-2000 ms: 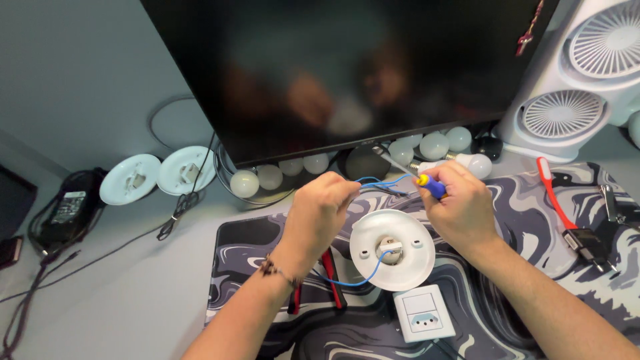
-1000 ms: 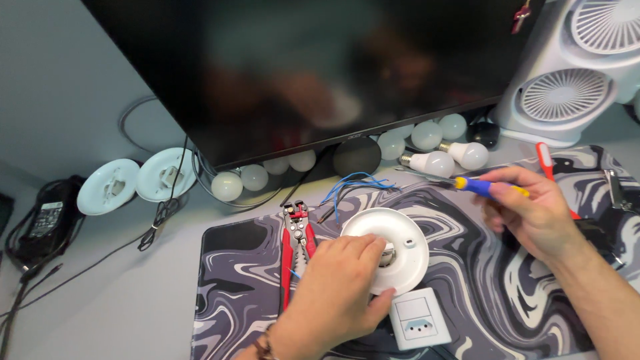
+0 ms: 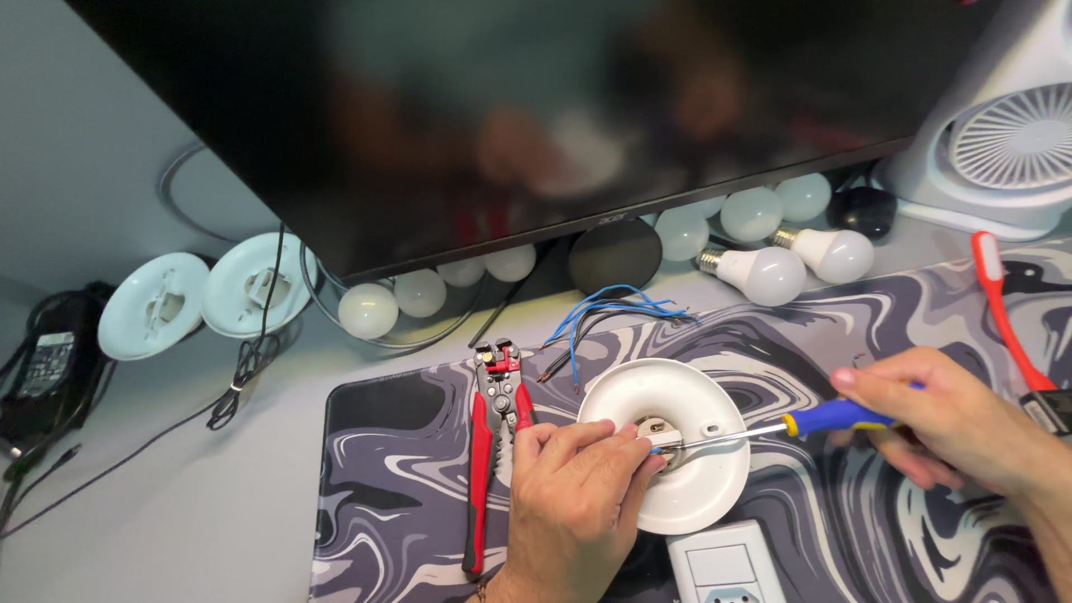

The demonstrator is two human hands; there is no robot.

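Note:
A round white lamp holder base [image 3: 695, 494] lies on the patterned desk mat. My left hand [image 3: 578, 494] rests over its left side, fingertips at the central terminal block [image 3: 662, 437], where a short bit of blue wire shows. What the fingers pinch is mostly hidden. In my right hand [image 3: 930, 419] is a screwdriver [image 3: 837, 417] with a blue and yellow handle, its shaft reaching left to the terminal block. Red and black wire strippers [image 3: 479, 469] lie left of my left hand. Cut blue and black wires [image 3: 603, 311] lie behind the base.
A white switch and socket plate [image 3: 724, 565] sits in front of the base. Several bulbs [image 3: 764, 275] line the foot of a monitor [image 3: 586, 126]. Two more white bases [image 3: 155, 306] are at the left, a white fan [image 3: 1017, 142] and a red USB lamp [image 3: 1005, 318] at the right.
The screwdriver has moved left and down, from above the mat to the base's centre. My left hand has stayed at the base since one second ago; two seconds ago it was behind it.

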